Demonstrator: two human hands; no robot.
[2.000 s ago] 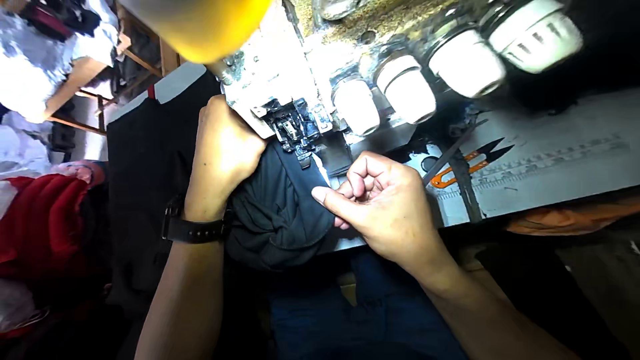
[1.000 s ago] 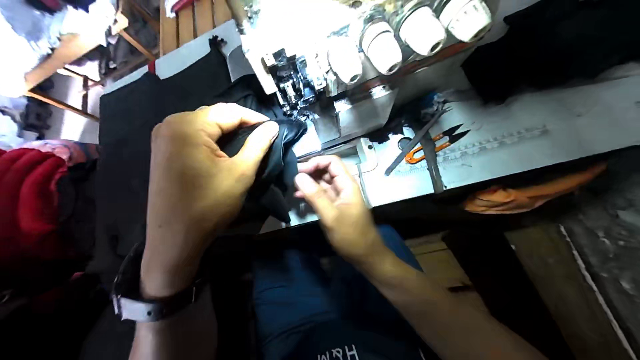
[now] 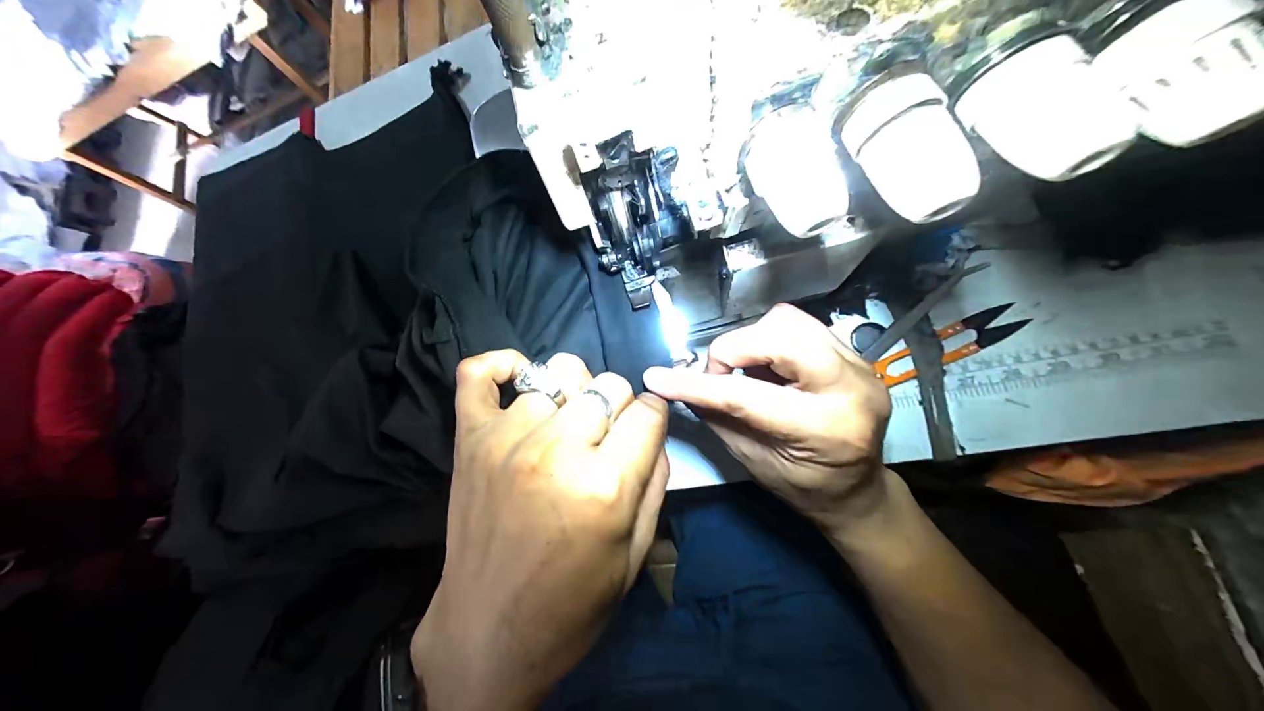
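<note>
Black fabric (image 3: 553,267) lies in front of the sewing machine's presser foot (image 3: 640,286), its edge running down to my hands. My left hand (image 3: 553,494), with rings on its fingers, grips the near end of this fabric. Just right of it, my right hand (image 3: 800,405) pinches the fabric's edge between thumb and forefinger. The two hands nearly touch at the fingertips. A bright glare beside the foot hides part of the fabric edge and the machine bed.
Orange-handled thread snips (image 3: 928,355) lie right of my right hand, near a printed ruler scale (image 3: 1096,360). White rounded machine parts (image 3: 913,148) stand along the top right. More black cloth (image 3: 286,296) covers the left side, with a red padded item (image 3: 69,385) beyond it.
My left hand has come down and right from the foot's left side to the fabric's near end. My right hand, apart from the cloth a second ago, now pinches its edge.
</note>
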